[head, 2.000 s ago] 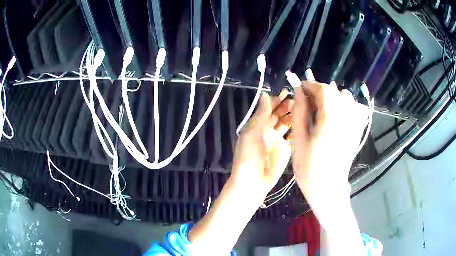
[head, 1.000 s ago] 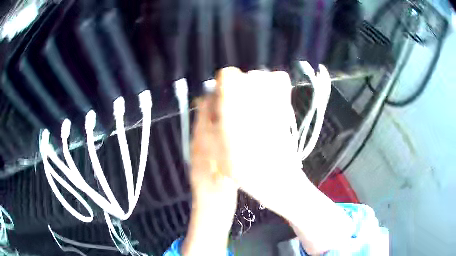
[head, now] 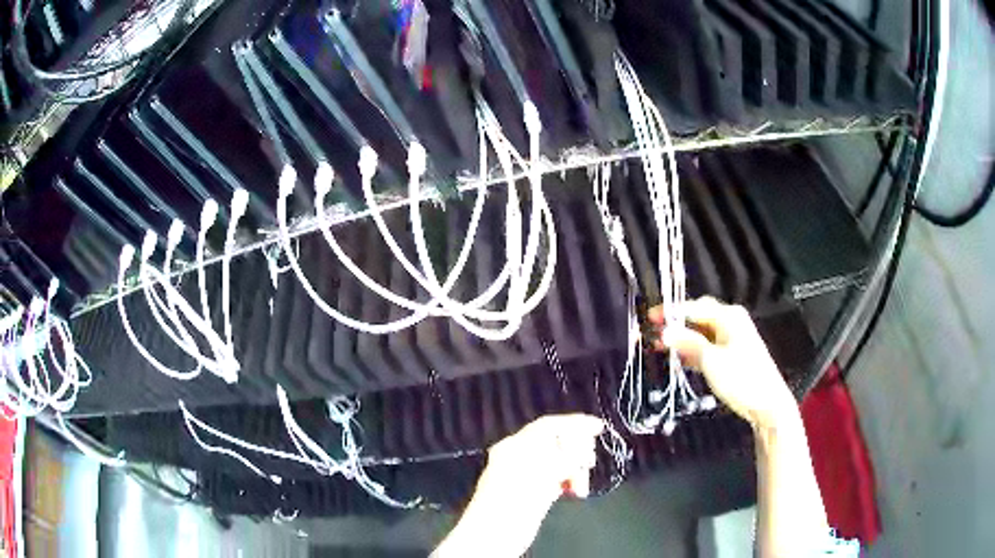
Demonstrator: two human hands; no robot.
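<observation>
My right hand (head: 715, 354) is closed around a hanging bundle of white charging cables (head: 668, 234) at the right part of the rack, with several loose plugs just below it. My left hand (head: 546, 456) is lower and to the left, fingers curled, beside thin white leads (head: 616, 452); whether it grips one is unclear. Flat dark devices (head: 371, 93) stand on edge in the black slotted foam (head: 807, 65) on the upper shelf. White cables (head: 382, 325) are plugged into their lower ends and hang in loops.
The wire shelf edge (head: 753, 133) crosses the view, with more black foam rows below. Black cables (head: 911, 207) run down the rack's right side. A red item (head: 838, 463) is at lower right, and another red edge (head: 11, 480) shows at far left.
My hands have come down from the shelf edge and moved apart. My right hand now holds a cable bundle. The view has shifted, showing slotted foam without devices at the upper right.
</observation>
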